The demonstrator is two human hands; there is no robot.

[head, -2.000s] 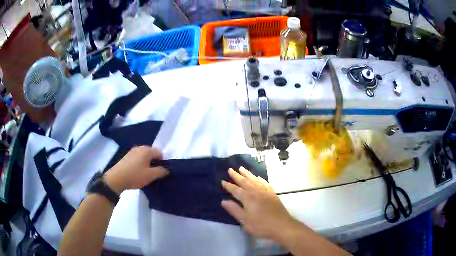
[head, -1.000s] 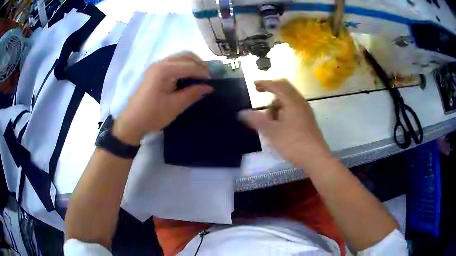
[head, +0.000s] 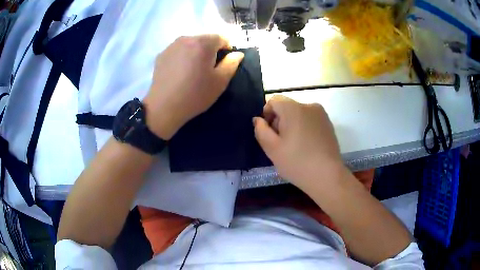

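A dark navy fabric piece [head: 216, 137] lies on the white table in front of the sewing machine, over a white panel [head: 195, 190] that hangs past the table's front edge. My left hand [head: 192, 79], with a black watch on the wrist, pinches the navy piece's upper edge just below the needle area [head: 247, 34]. My right hand [head: 297, 129] has curled fingers at the navy piece's right edge and pinches it there. The fingertips of my left hand are partly hidden by the hand itself.
Black scissors [head: 436, 118] lie to the right of the machine. A yellow fluffy bundle [head: 371, 39] is beside the machine head. White pieces with dark bands [head: 52, 68] are heaped at the left. A blue basket [head: 439, 195] is below the table at the right.
The view has tilted down towards the lap. The navy fabric has turned and now lies nearer the front edge. My right hand has closed at its right edge; my left hand keeps its upper edge.
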